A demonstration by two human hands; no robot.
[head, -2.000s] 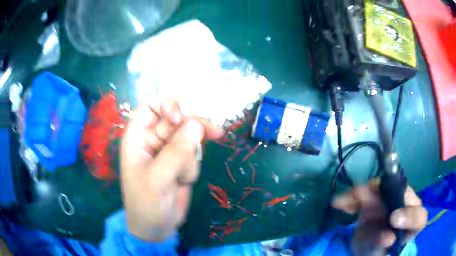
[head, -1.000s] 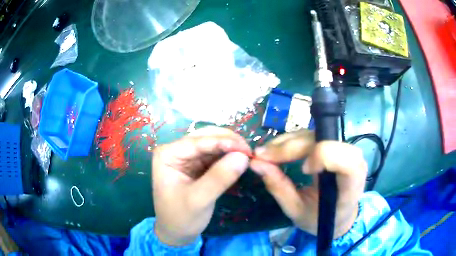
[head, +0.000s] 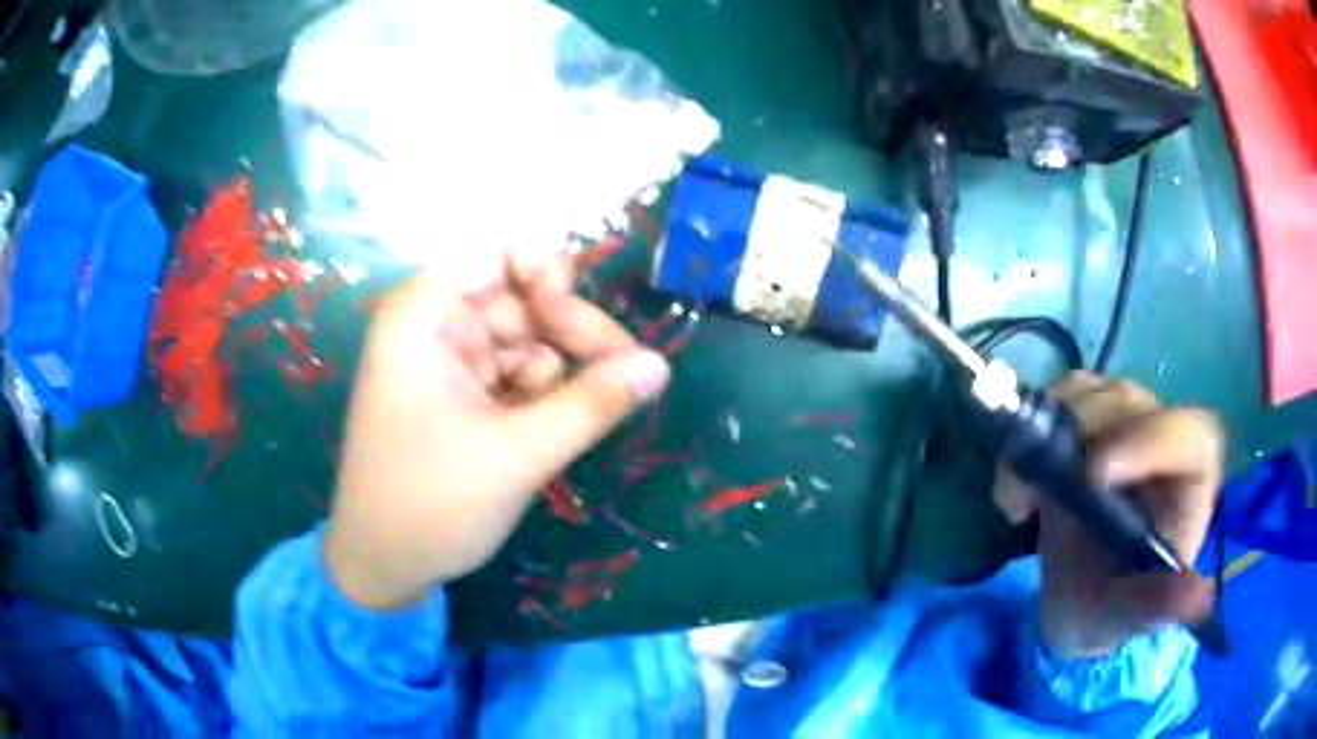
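Observation:
My right hand (head: pixel 1119 505) holds the soldering iron (head: pixel 1047 440) at the right. The iron's silver tip points up and left, at the white band of the blue block (head: pixel 780 253); I cannot tell if it touches. My left hand (head: pixel 477 419) is left of the block, at the lower edge of the glaring white plastic bag (head: pixel 433 123). Its fingers are curled with the thumb pointing right; whether a small part is in them cannot be seen. Short red wires (head: pixel 744 497) lie in loose groups below the block, and a dense red wire pile (head: pixel 210 325) lies at the left.
A light-blue bin (head: pixel 87 282) stands at the far left, with a pale loop (head: pixel 116 524) below it. The black soldering station (head: pixel 997 87) with a yellow sponge (head: pixel 1134 32) is at the upper right; its cord curls below. A red mat (head: pixel 1271 202) lies beyond. A clear round piece (head: pixel 217 29) is at the top left.
My hands were together at a red wire and have parted. The left moved left to the bag; the right moved right, and the iron swung from upright to tilted over the block. The view has shifted.

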